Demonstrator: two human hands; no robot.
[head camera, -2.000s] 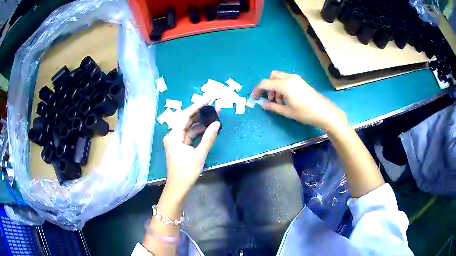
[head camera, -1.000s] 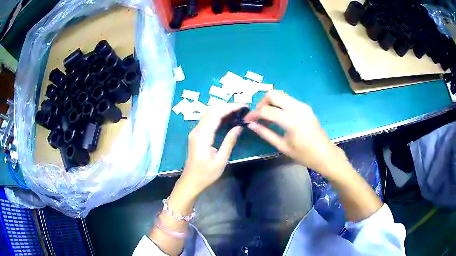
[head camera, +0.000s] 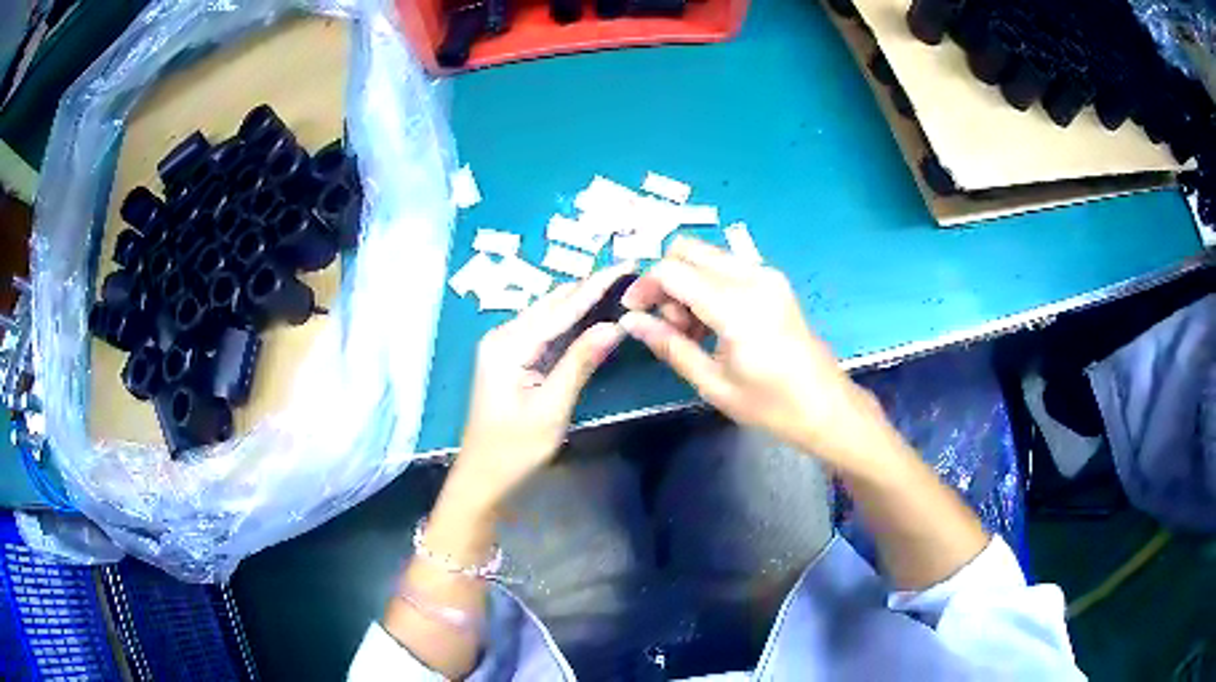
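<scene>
My left hand (head camera: 523, 386) holds a black plastic housing (head camera: 587, 320) above the front part of the bench. The housing is mostly hidden by my fingers. My right hand (head camera: 727, 327) meets it at the housing's right end, with thumb and fingertips close together. Whether a white insert is between the right fingertips cannot be told. A loose pile of small white inserts (head camera: 614, 207) lies on the green bench just beyond my hands, with more inserts (head camera: 500, 277) to the left.
A film-lined carton (head camera: 127, 400) with heaped black housings (head camera: 247, 227) is at left. A red bin (head camera: 587, 47) holds black pieces at the back. Cardboard sheets (head camera: 987, 147) carry rows of housings at right. A blue crate (head camera: 54, 600) is lower left. A person's sleeve (head camera: 1174, 400) shows at right.
My right hand has moved left from the insert pile to the housing, and both hands now meet there. Since one second ago the hands have barely changed; the whole view has shifted slightly.
</scene>
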